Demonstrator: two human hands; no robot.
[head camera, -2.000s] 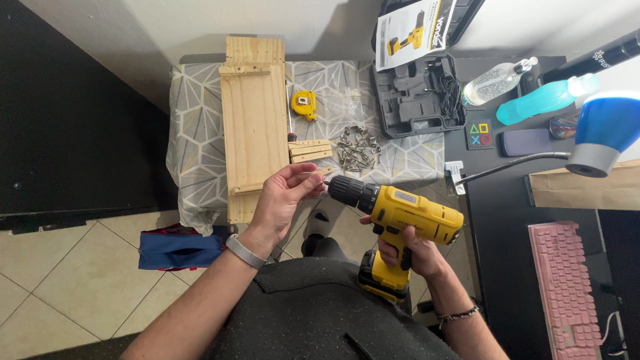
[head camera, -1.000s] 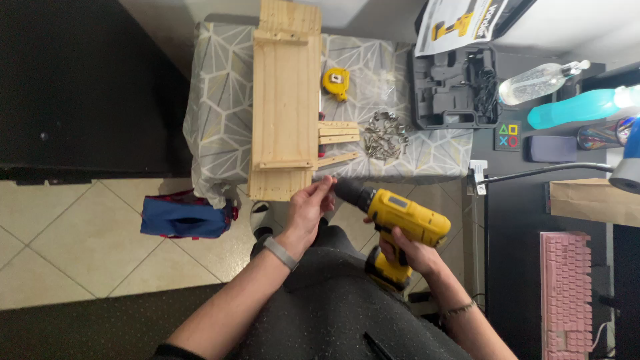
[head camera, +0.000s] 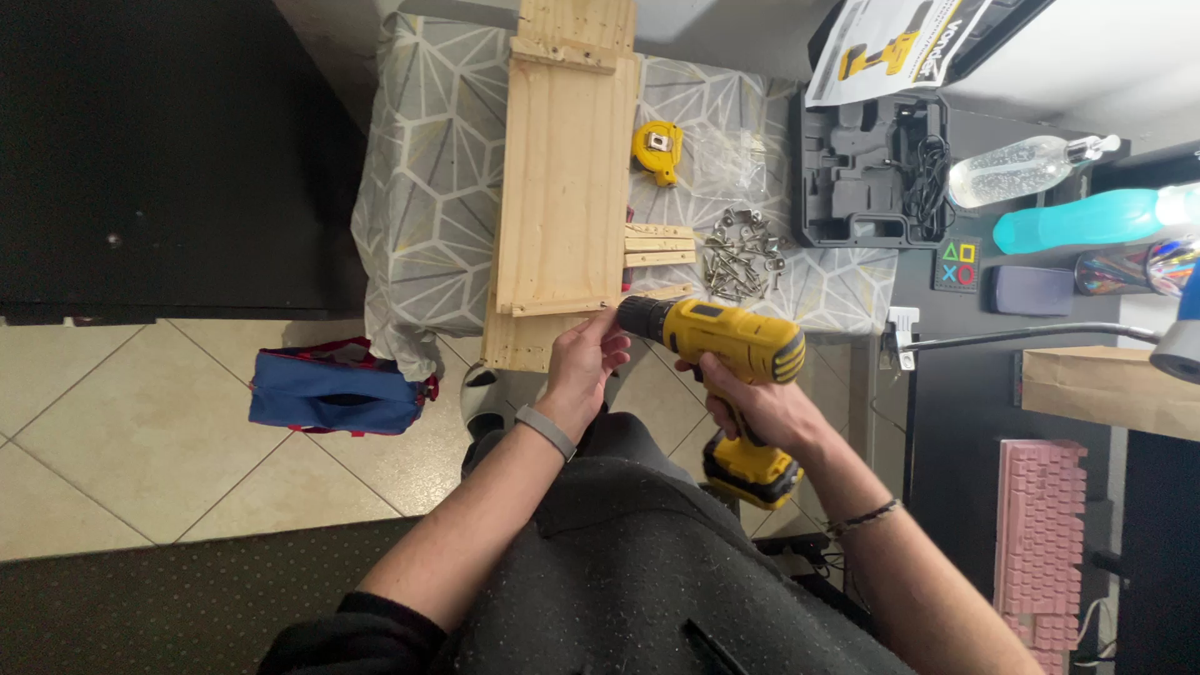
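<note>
My right hand (head camera: 759, 403) grips the handle of a yellow and black cordless drill (head camera: 731, 337), its chuck pointing left. My left hand (head camera: 586, 361) is at the chuck's front end, thumb and forefinger together by the near right corner of a pine board assembly (head camera: 567, 187); whatever is between the fingertips is too small to tell. A thin wooden batten (head camera: 553, 307) crosses the board's near end, with a screw at its right. Short wooden strips (head camera: 659, 245) lie right of the board, beside a pile of loose screws and metal hardware (head camera: 741, 258). A yellow tape measure (head camera: 658, 152) rests farther back.
An open black drill case (head camera: 872, 234) with a printed sheet (head camera: 872, 56) stands at the back right. Bottles, a lamp's flexible arm (head camera: 1031, 332) and a pink keyboard (head camera: 1039, 534) are on the dark desk at right. A blue bag (head camera: 328, 392) sits on the tiled floor.
The drill and both hands have come up to the board's near right corner; two seconds ago they were farther right of it. The view has shifted.
</note>
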